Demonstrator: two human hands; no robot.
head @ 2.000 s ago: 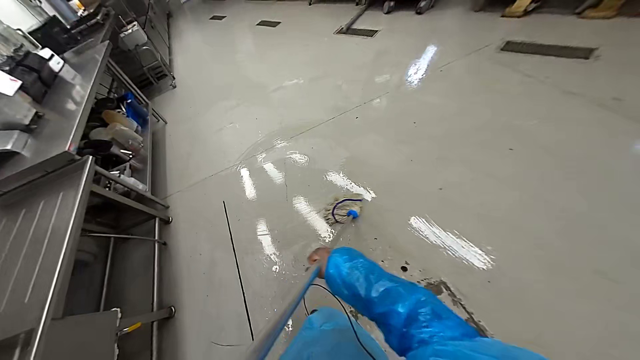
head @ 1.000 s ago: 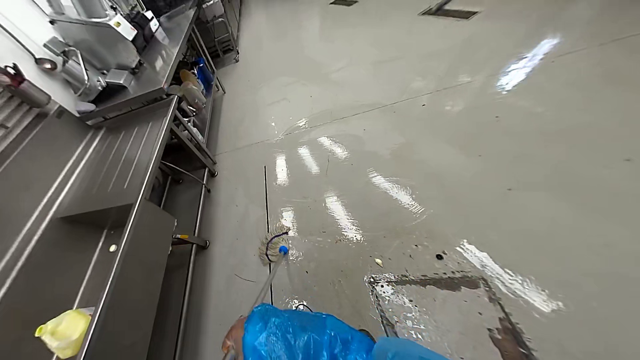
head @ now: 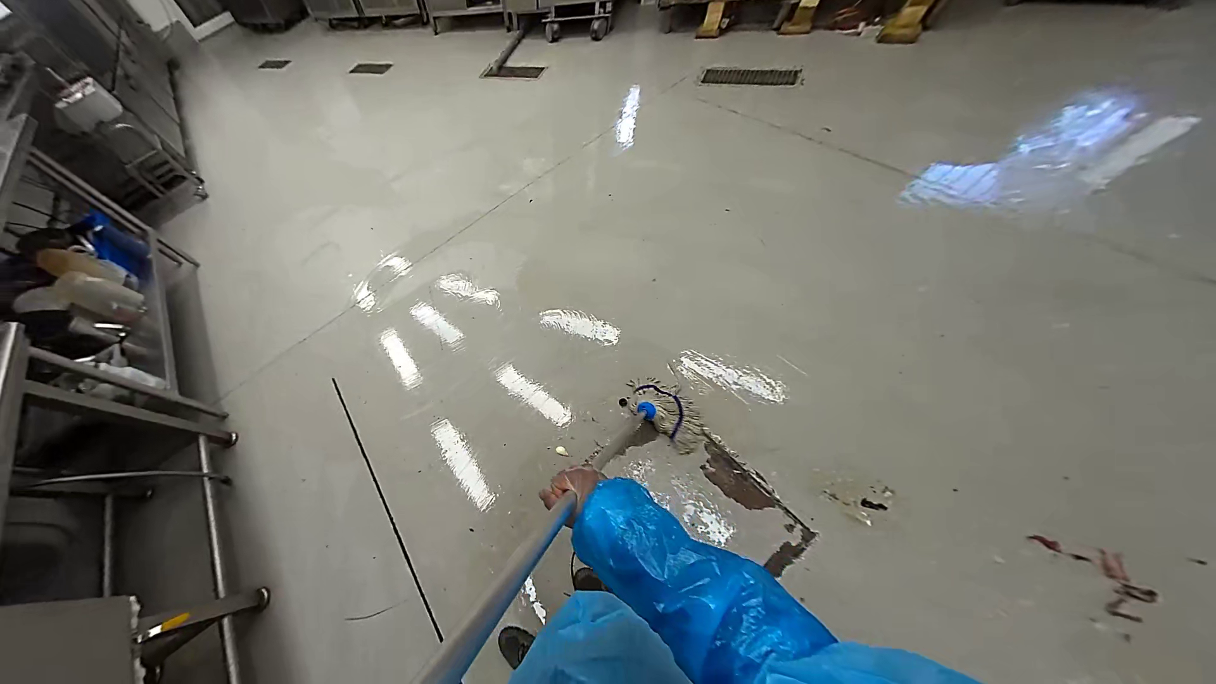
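Note:
My right hand point(head: 572, 489), its arm in a blue plastic sleeve, is closed around the metal handle point(head: 513, 570) of a string mop. The handle runs from the bottom edge up to a blue socket, and the mop head point(head: 679, 416) of pale strands with a dark band lies on the wet grey floor point(head: 855, 313). The strands touch the upper corner of a worn, framed patch point(head: 703, 503) in the floor. My left hand is out of the frame.
Steel tables and a shelf of containers point(head: 100, 294) stand at the left. Floor drains point(head: 750, 77) and wheeled equipment are at the back. Reddish scraps point(head: 1111, 570) lie at the right; a hole point(head: 872, 504) is beside the patch. My shoes point(head: 516, 646) show below.
The mop head has moved from beside the dark floor line at the left, one second ago, rightward to the corner of the worn patch. My right hand stays on the handle. The view has swung.

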